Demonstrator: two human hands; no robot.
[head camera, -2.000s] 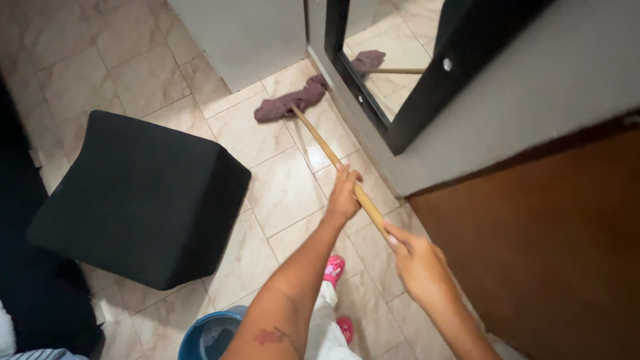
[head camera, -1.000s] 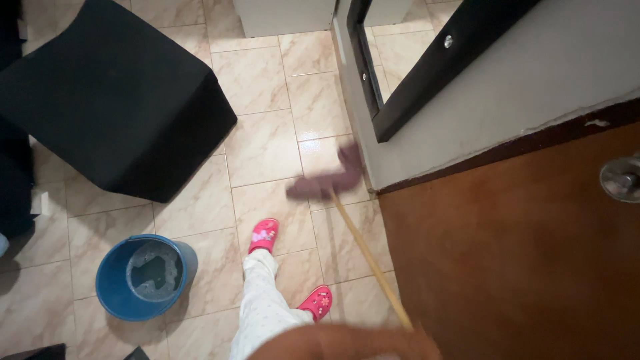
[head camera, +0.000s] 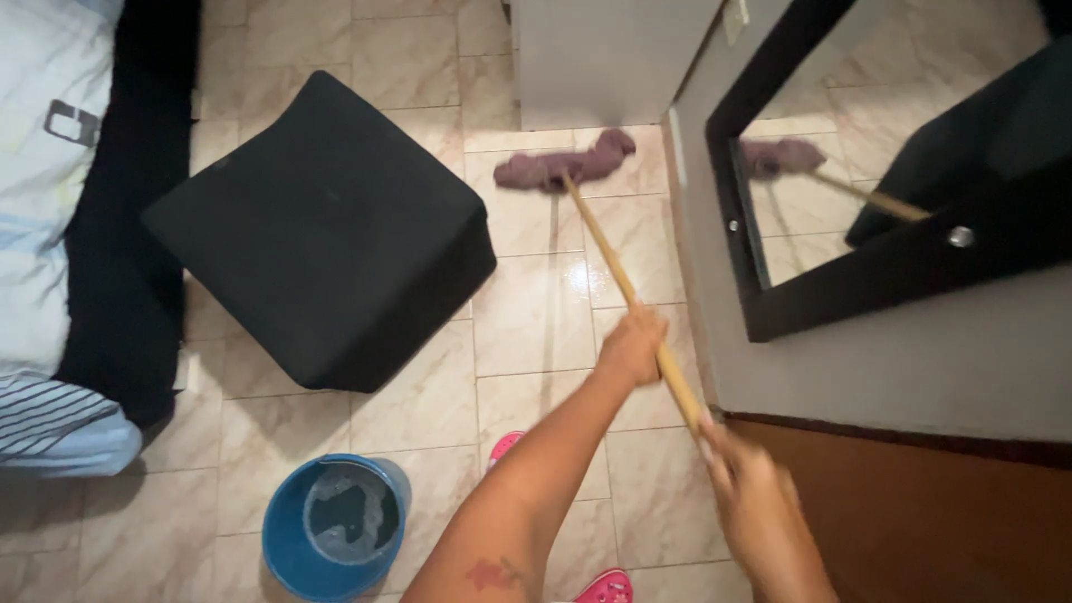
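Observation:
A wooden pole (head camera: 609, 249) runs from both hands up to a purple-brown mop cloth (head camera: 569, 167), which lies across its far end on the tiled floor near the base of a pale cabinet. Closed around the middle of the pole is my left hand (head camera: 634, 345). My right hand (head camera: 741, 469) grips it lower down, close to its near end, and is slightly blurred. A blue bucket (head camera: 289, 536) with dark, sudsy water stands on the floor at the lower left.
A black upholstered piece (head camera: 327, 218) stands left of the mop. Beyond it is a bed with patterned bedding (head camera: 42, 193). On the right are a black-framed mirror (head camera: 758, 310) on the wall and a brown door (head camera: 938, 519). Pink clogs (head camera: 607, 586) show below my arms.
The mop cloth has moved away from my feet, from beside the door corner to near the cabinet. Both hands are now in view on the pole. The view has shifted.

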